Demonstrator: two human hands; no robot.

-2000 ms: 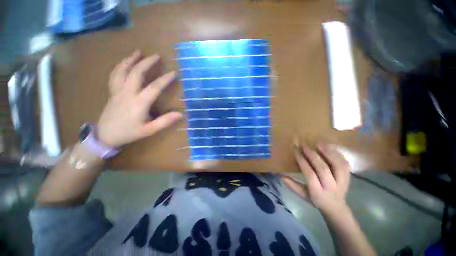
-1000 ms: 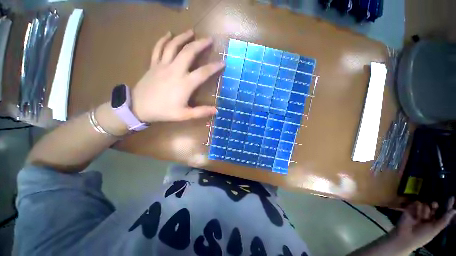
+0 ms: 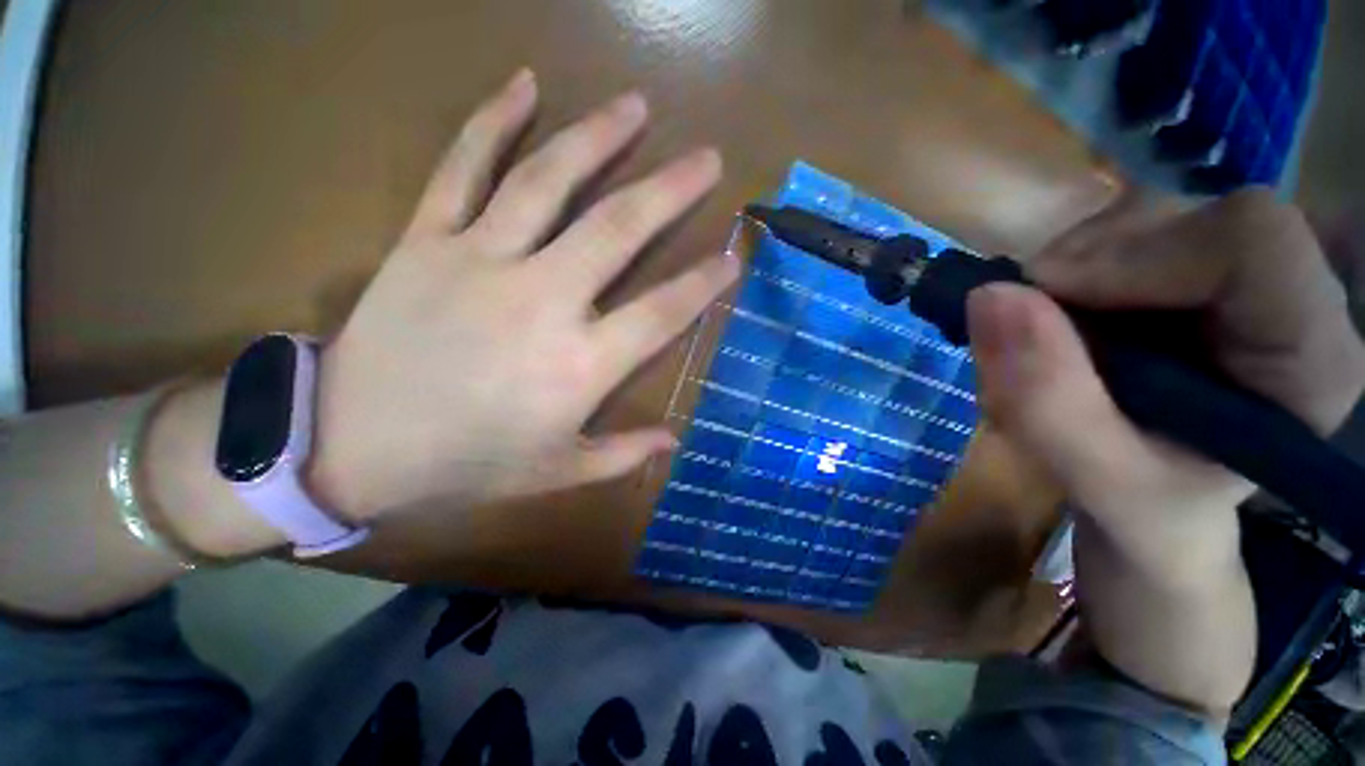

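The blue solar cell sheet [image 3: 838, 434] with pale lines lies flat on the brown table. A thin bus ribbon [image 3: 692, 359] runs along its left edge. My left hand [image 3: 524, 314] is spread flat on the table, with index fingertip and thumb tip at that left edge. My right hand [image 3: 1183, 359] grips the black soldering iron [image 3: 951, 285] over the sheet's upper right. The iron's dark tip is at the ribbon's top end, by the sheet's upper left corner; whether it touches is unclear. My right hand and the iron hide part of the sheet's right side.
Dark blue cell stacks [image 3: 1228, 90] lie on a grey mat at the upper right. A white strip [image 3: 18, 195] stands at the far left edge. A small piece of another white strip [image 3: 1057, 554] shows beside my right wrist. Black items are at the lower right.
My right hand has come from the lower right to over the sheet, now holding the soldering iron. The view has moved closer. My left hand remains spread at the sheet's left edge.
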